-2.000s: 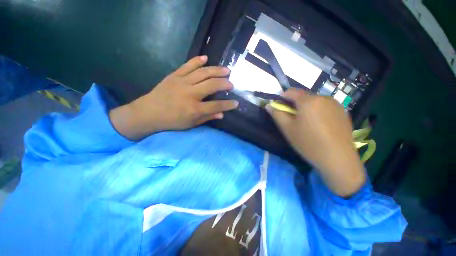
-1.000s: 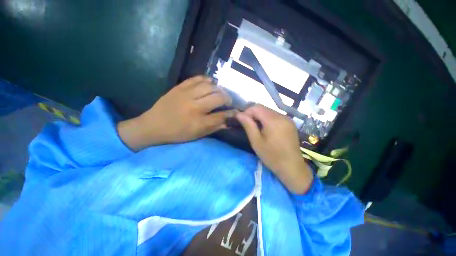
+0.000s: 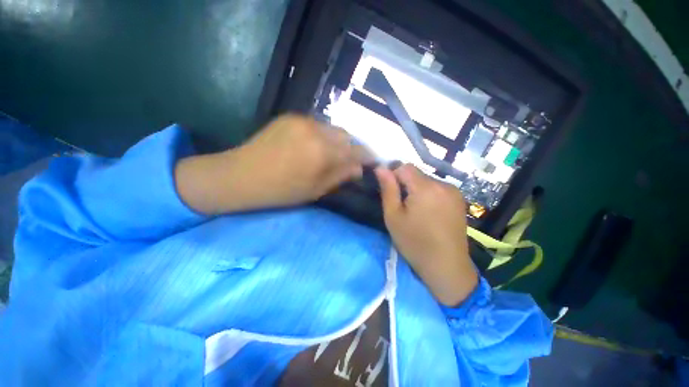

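Observation:
The open tablet (image 3: 363, 125) shows white battery areas and lies in a black tray (image 3: 555, 83). A grey-black flex cable (image 3: 399, 112) runs diagonally over the battery. My left hand (image 3: 283, 162) is blurred at the tablet's near edge, its fingers bent together. My right hand (image 3: 427, 219) is beside it, thumb and forefinger close together at the same edge. A small dark piece seems to lie between the two hands; whether either hand grips it is hidden. A yellow strip (image 3: 521, 246) curls out beside my right wrist.
A dark smartphone-like slab (image 3: 593, 257) lies right of the tray, with a white plug (image 3: 560, 314) at its near end. A pale rail (image 3: 653, 45) curves along the far right. The green bench (image 3: 151, 68) extends left of the tray.
My right hand has moved left along the near edge, uncovering the board corner and its amber spot. My left hand's fingers, earlier spread over the tablet edge, are now bent in towards my right hand.

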